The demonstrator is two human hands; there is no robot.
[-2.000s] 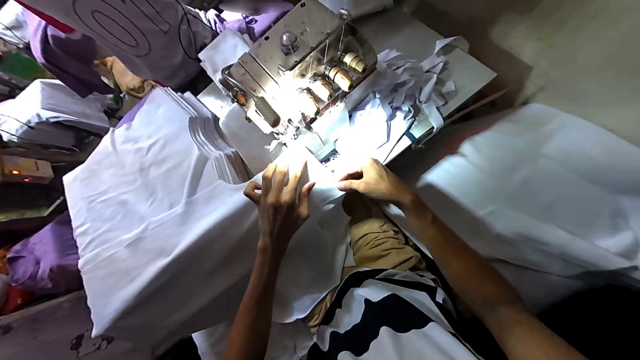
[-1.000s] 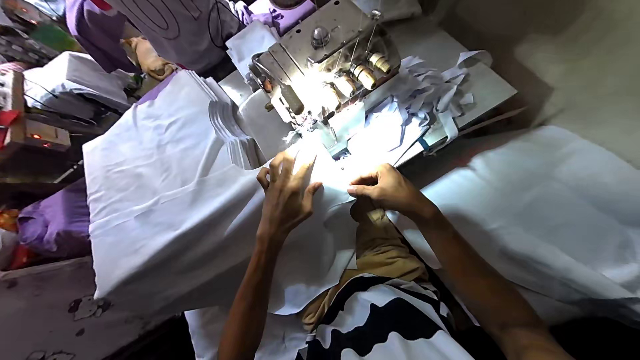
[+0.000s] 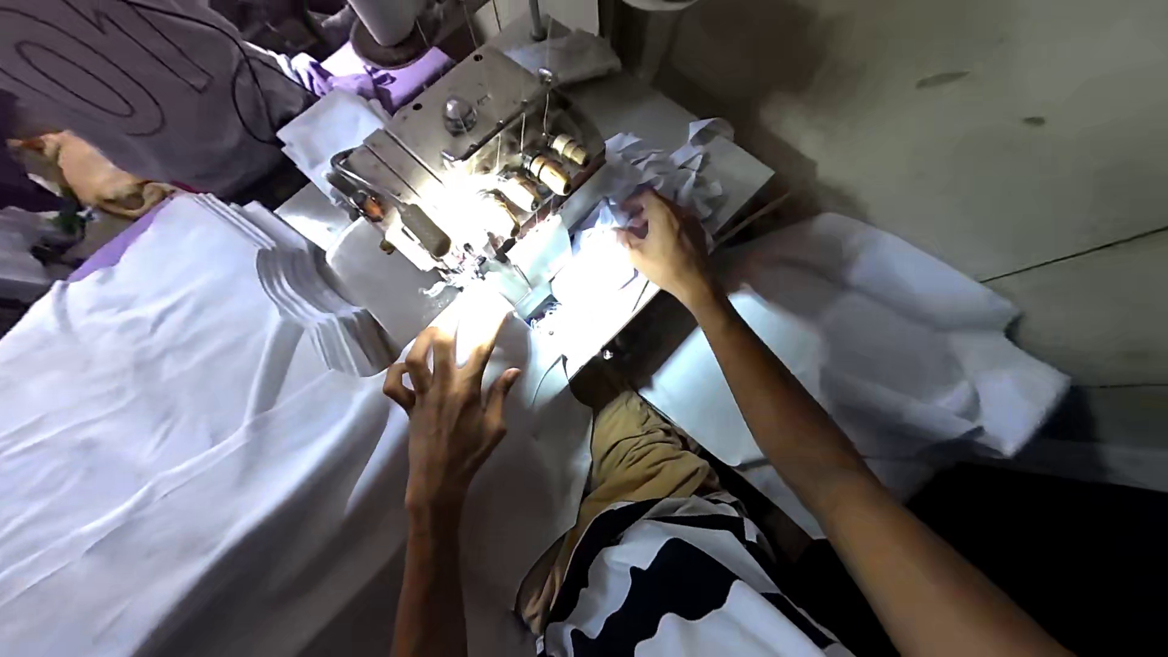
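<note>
An overlock sewing machine with several thread tension dials stands at the top middle, its lamp glaring near the needle. White fabric spreads from the needle area across the left side. My left hand rests on that fabric just below the needle, fingers spread, holding nothing. To the right of the machine, my right hand is at the near edge of a heap of white fabric scraps, with its thumb and fingertips close together. Glare hides whether a scrap is pinched between them.
A stack of cut white fabric pieces lies left of the needle. More white fabric hangs or lies at the right, by the floor. A purple garment with line lettering is at the top left. A thread cone stands behind the machine.
My right hand has left the fabric edge in front of the needle and moved up and right to the scraps. My left hand remains on the fabric. The view has shifted somewhat.
</note>
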